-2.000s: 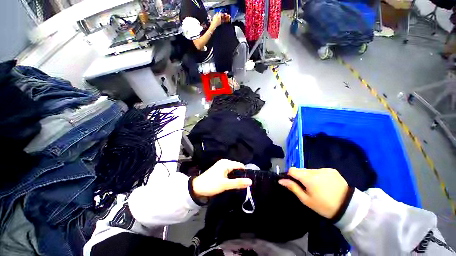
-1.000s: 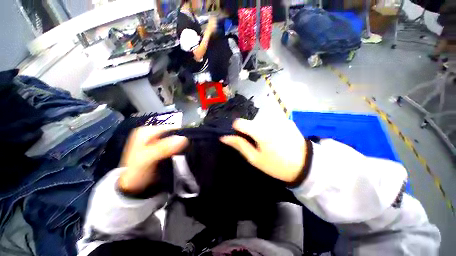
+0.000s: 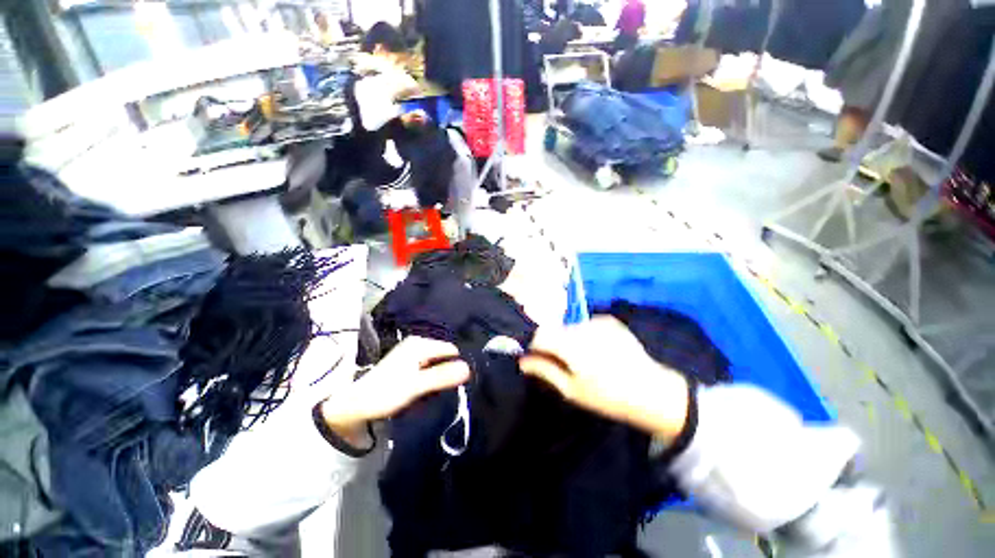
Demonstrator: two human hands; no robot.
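Observation:
A black garment [image 3: 502,469] hangs over my lap, its upper edge between my two hands. My left hand [image 3: 398,387] is closed on the garment's edge at the left. My right hand [image 3: 611,381] is closed on the edge at the right; it is slightly blurred. A white loop [image 3: 457,425] hangs from the edge beside my left fingertips. No tool can be made out at the fingertips.
A drawstring bundle [image 3: 256,322] lies on the white table [image 3: 340,316] at left, beside stacked denim [image 3: 98,371]. A blue crate [image 3: 769,354] with black garments stands at right. A black pile [image 3: 447,305], red stool [image 3: 418,233] and seated person [image 3: 404,131] are ahead; a rack [image 3: 873,283] stands right.
The hands and garment were raised and blurred a second ago; they are now lower, and the white loop hangs clear. The view has tilted up, showing more of the workshop.

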